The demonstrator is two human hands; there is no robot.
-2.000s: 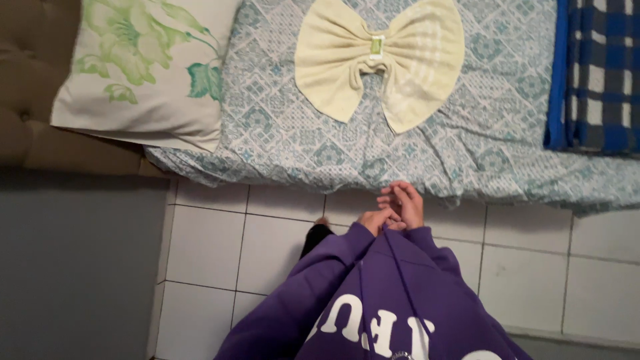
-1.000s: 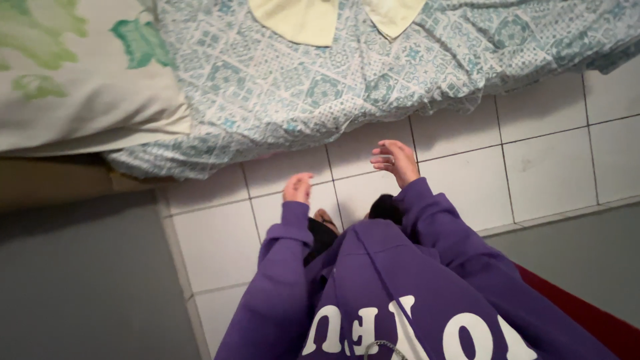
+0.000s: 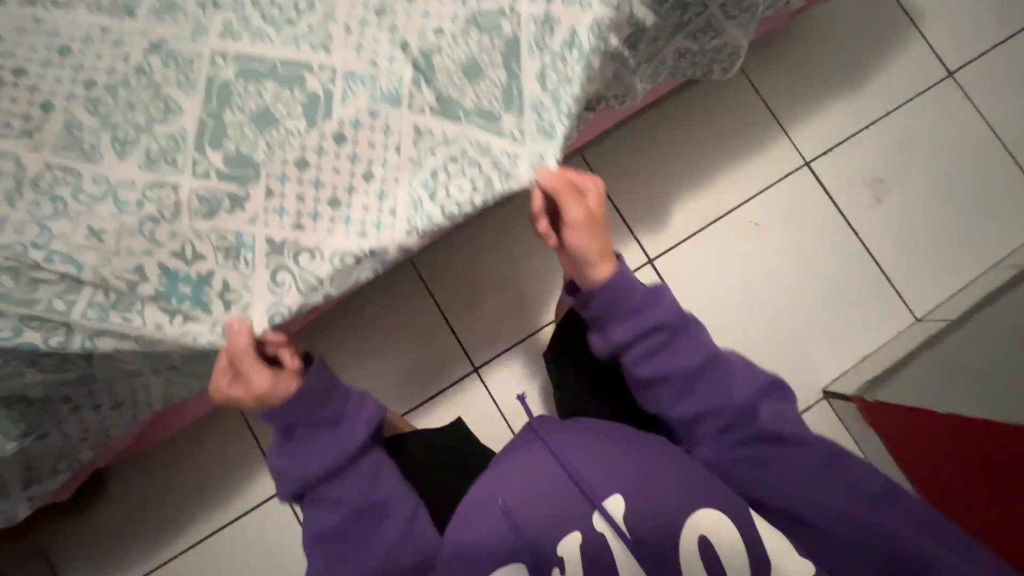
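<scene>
A patterned bedsheet (image 3: 336, 160) in white, green and blue spreads across the upper left. My left hand (image 3: 254, 364) pinches its edge at the lower left, and my right hand (image 3: 570, 216) pinches the same edge farther to the right. Between the two hands the edge is pulled taut and lifted toward me. Both hands show their backs and bent fingers; the fingertips are partly hidden by the cloth.
Pale floor tiles (image 3: 720, 240) with dark joints lie below the bed edge. A pink layer (image 3: 616, 116) shows beneath the sheet. A red surface (image 3: 952, 464) stands at the lower right, beside a grey surface (image 3: 960, 360).
Both hands were apart and off the sheet a second ago; they now grip its edge, which is raised. The view has moved, and the pillow and yellow bow-shaped cloth are out of sight.
</scene>
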